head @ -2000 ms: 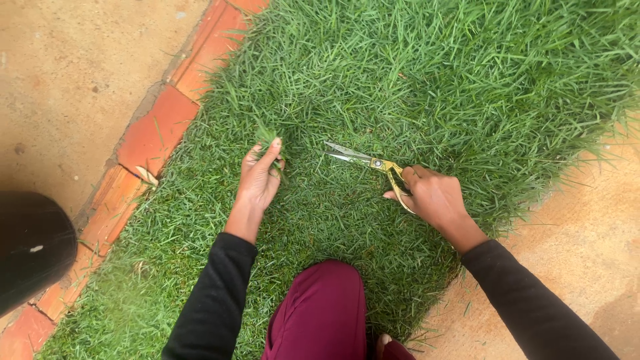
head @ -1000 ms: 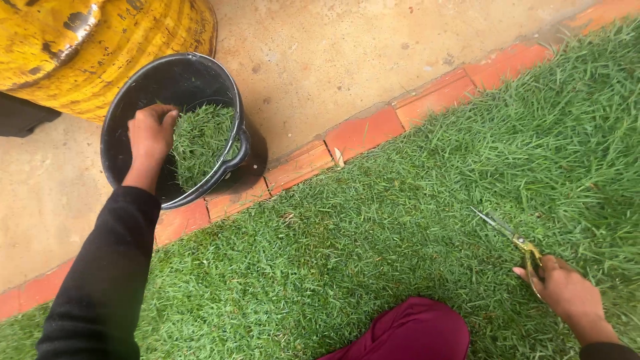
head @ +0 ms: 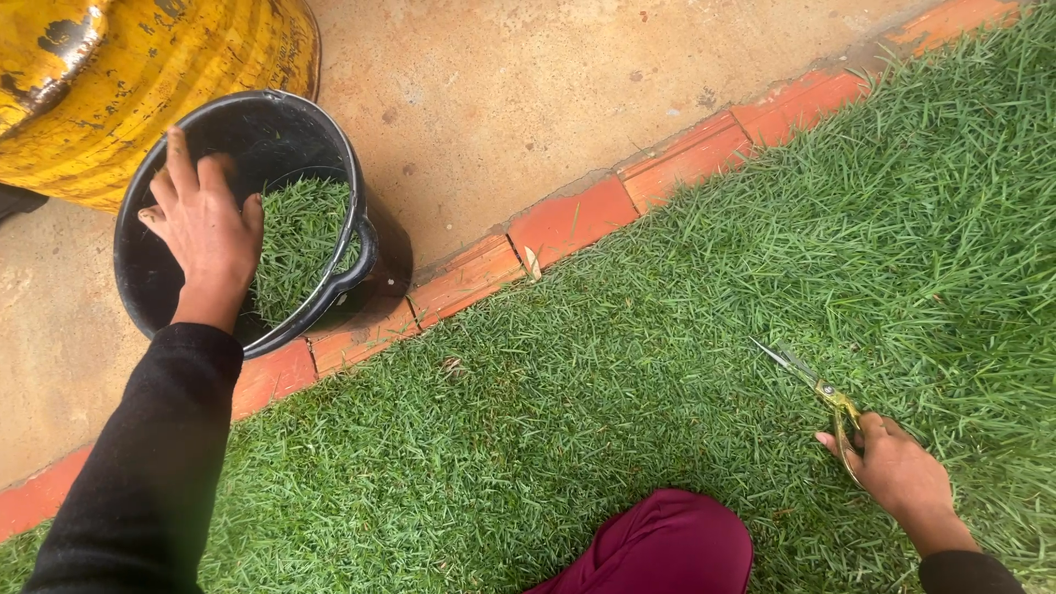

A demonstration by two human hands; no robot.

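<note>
My left hand (head: 206, 219) is over the mouth of a black plastic bucket (head: 375, 256), fingers spread and nothing seen in them. Grass clippings (head: 301, 243) lie heaped inside the bucket, to the right of that hand. At the lower right, my right hand (head: 899, 470) grips the gold handles of a pair of scissors (head: 827, 390). The silver blades are slightly apart and point up and left, over the green lawn (head: 577, 379).
A worn yellow metal drum (head: 206, 74) stands behind the bucket. A row of orange brick edging (head: 573, 219) runs diagonally between the lawn and the bare tan ground (head: 511, 91). My knee in maroon cloth (head: 668, 544) is at the bottom.
My left hand, which held cut grass over the lawn two seconds ago, went into the bucket and has now opened above it. The view has swung left. The scissors stay in my right hand.
</note>
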